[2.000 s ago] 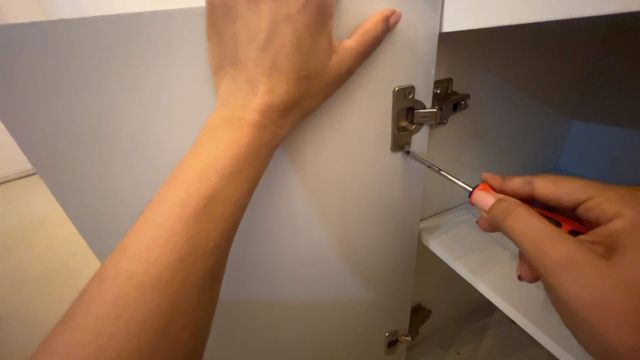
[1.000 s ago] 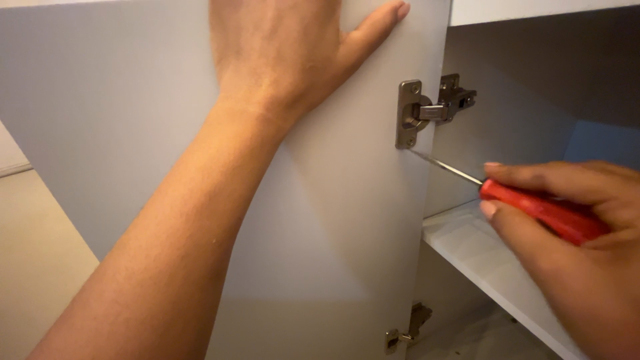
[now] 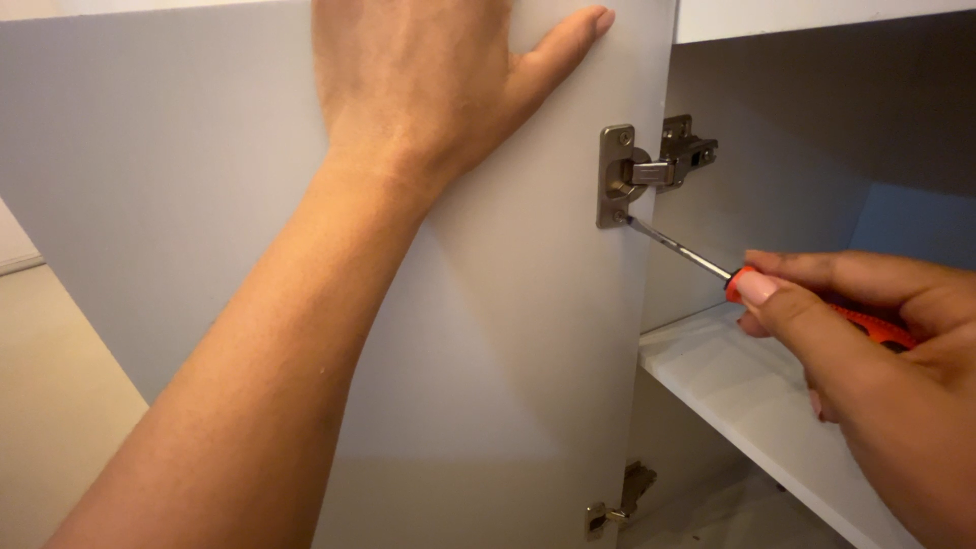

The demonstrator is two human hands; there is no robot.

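My left hand (image 3: 427, 84) lies against the white cabinet door (image 3: 488, 320) near its top, thumb spread toward the hinge side; its fingers are cut off by the upper frame edge. My right hand (image 3: 854, 335) grips a screwdriver (image 3: 679, 248) by its red and black handle. The blade's tip is at the lower screw of the upper metal concealed hinge (image 3: 614, 179). That hinge joins the open door to the cabinet's side wall, and a screw also shows in its top corner.
A second concealed hinge (image 3: 602, 518) joins the door lower down. Right of the door, a white shelf (image 3: 732, 381) crosses the cabinet interior below my right hand. The cabinet's white top edge (image 3: 801, 17) runs above. A pale floor (image 3: 53, 343) shows at left.
My right hand's fingers have changed their hold on the screwdriver: one second ago more of the red handle showed. The tip remains by the lower screw, and my left hand stays on the door.
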